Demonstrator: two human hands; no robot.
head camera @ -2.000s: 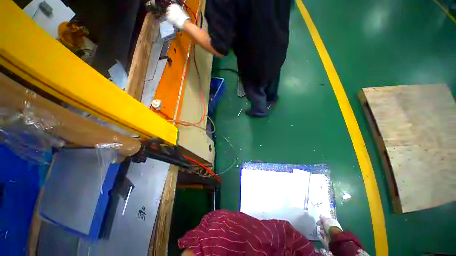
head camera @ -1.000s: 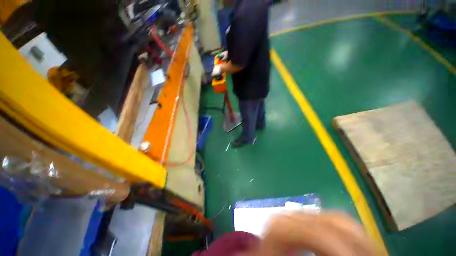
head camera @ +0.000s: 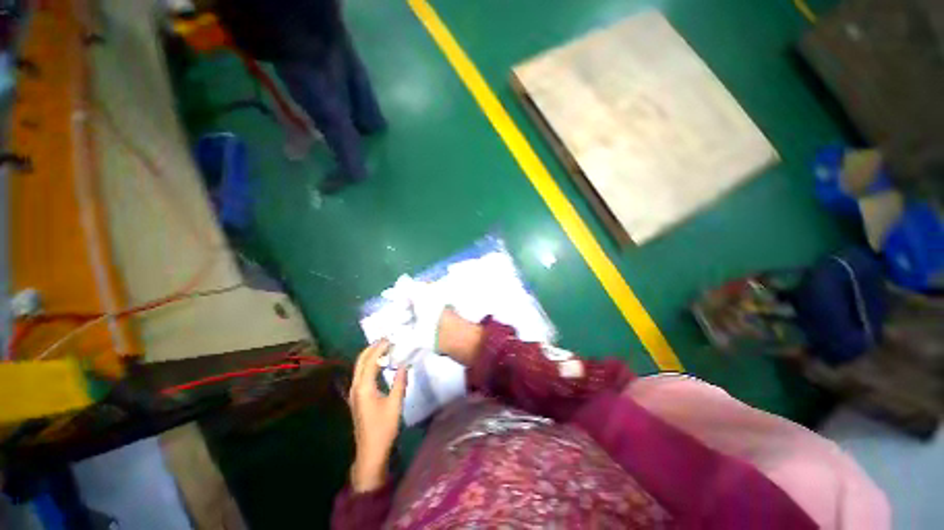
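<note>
My left hand [head camera: 375, 414] is bare. Its thumb and fingers are apart and curved at the left side of a white-topped board [head camera: 492, 290] on the floor; white material lies between and beyond the fingertips, and whether they grip it is unclear. My right hand [head camera: 422, 326] reaches in from the right under a dark red sleeve, close to the left hand. It looks white-gloved and merges with the bright white board, so its fingers and anything in them cannot be made out. The board has a blue speckled rim.
A wooden board or pallet [head camera: 647, 124] lies beyond the yellow floor line [head camera: 559, 207]. A person's dark-clothed legs [head camera: 326, 93] stand ahead-left. The orange machine rail [head camera: 62, 197] and yellow bar [head camera: 41, 391] are at left. Blue items [head camera: 916, 243] and a dark bundle [head camera: 844, 300] lie at right.
The view has swung right and down. My bare left hand has come into clear view beside my right hand over the board. The other person now appears farther left.
</note>
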